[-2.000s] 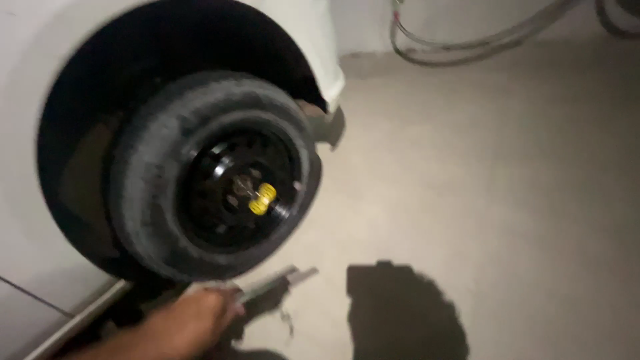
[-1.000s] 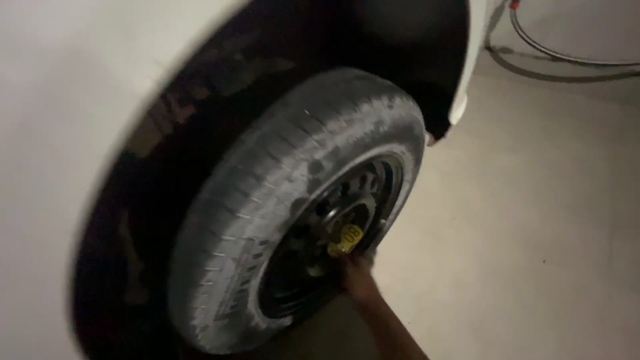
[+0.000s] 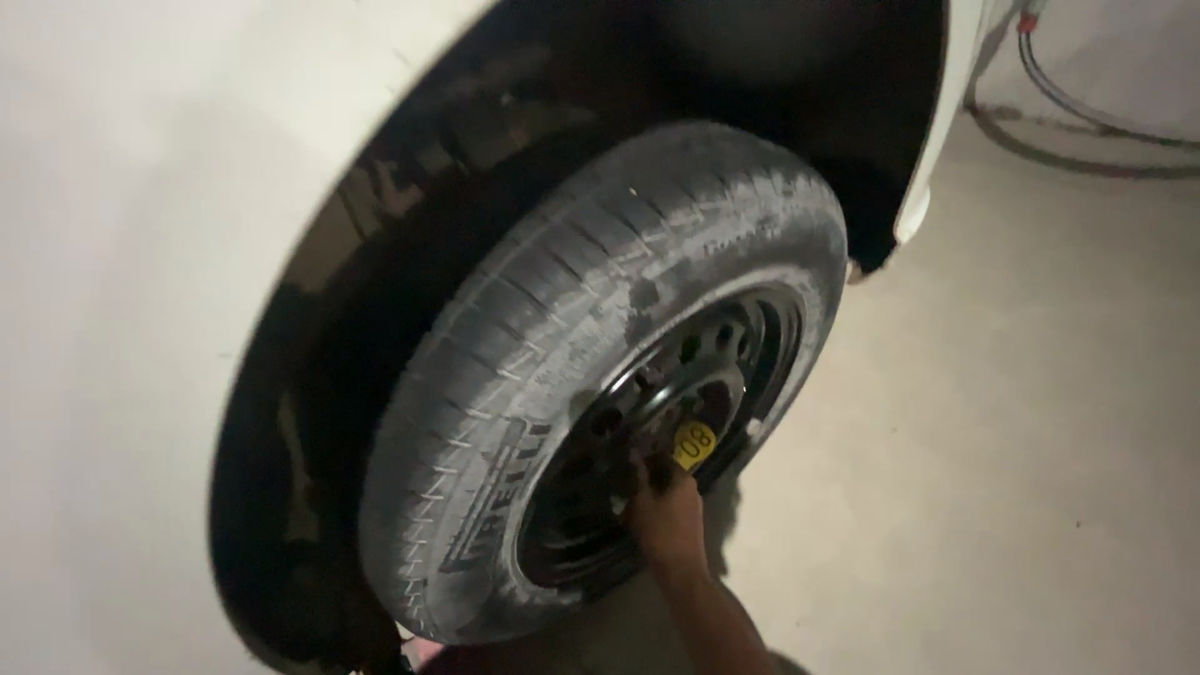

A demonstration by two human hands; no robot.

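A spare-type wheel with a black steel rim (image 3: 614, 412) and a dusty Pirelli tyre (image 3: 562, 309) stands in the dark wheel arch of a white car. From the bottom edge my right hand (image 3: 664, 511) reaches up to the rim, its fingers bunched at the hub area just below a round yellow sticker (image 3: 696, 445) that bears writing. The fingertips are dark and blurred against the rim, so whether they pinch a small part cannot be told. My left hand cannot be made out.
The white car body panel (image 3: 122, 328) fills the left side, and the wheel arch's edge (image 3: 923, 178) curves down beyond the tyre. Pale concrete floor (image 3: 1012, 422) lies to the right. A hose (image 3: 1059, 169) loops along the wall at the upper right.
Two seconds ago a hand at lower left held a metal tool; both have left the view. My right hand has come in at the rim. The view has moved closer to the wheel.
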